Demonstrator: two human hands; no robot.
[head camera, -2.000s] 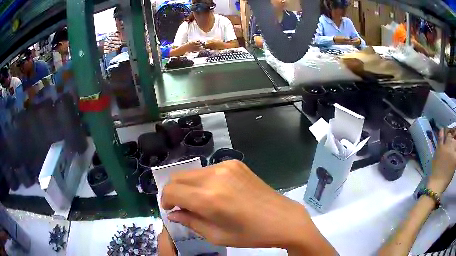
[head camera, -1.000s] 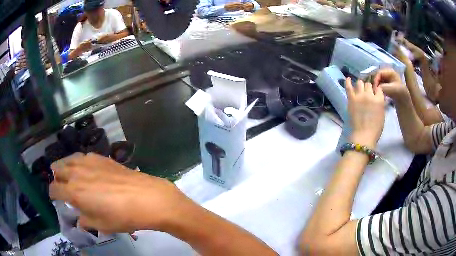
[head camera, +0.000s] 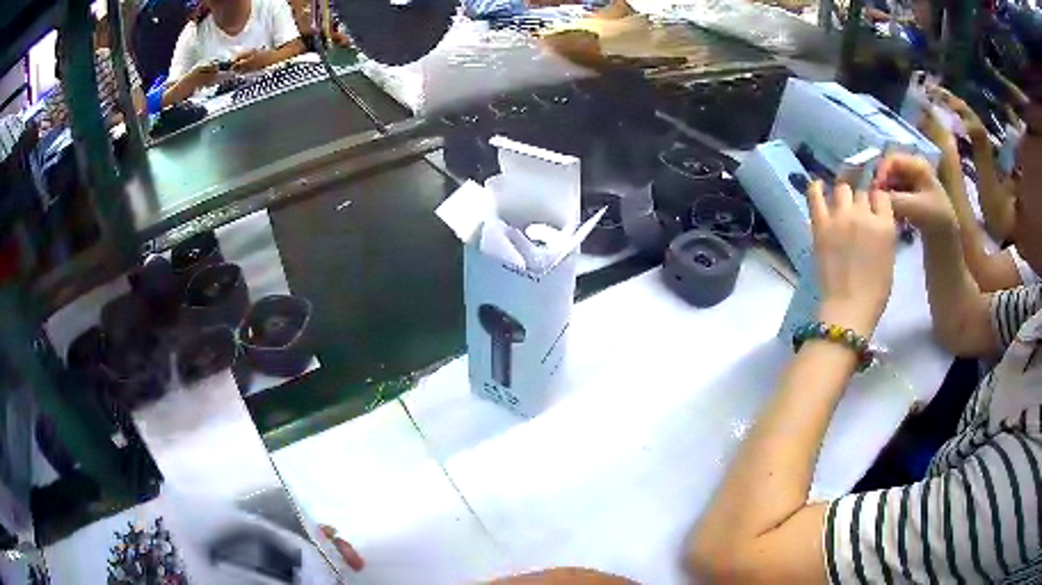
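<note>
A pale blue-grey retail box (head camera: 251, 546) with a dark product picture is blurred at the lower left, its long white panel pointing up and away. A fingertip of my left hand (head camera: 343, 546) shows at its right edge; the rest of that hand is hidden or cut off. Only a strip of skin, seemingly my right hand or forearm (head camera: 554, 577), shows at the bottom edge; its fingers are out of the picture. Another retail box (head camera: 520, 326) stands upright in the middle, its white flaps open and white material in its mouth.
Black round housings (head camera: 700, 269) stand beyond the bench, with more at left (head camera: 274, 326). Small black-and-white accessories (head camera: 146, 554) lie at lower left. A neighbour's hands (head camera: 851, 246) work at pale blue boxes (head camera: 846, 126) at right. A green post (head camera: 97, 137) rises at left, beside the dark conveyor (head camera: 354, 257).
The view has swung right since the oldest frame. My right hand has left the lower-left box and dropped to the bottom edge. That box's long white panel now shows. The upright box remains standing.
</note>
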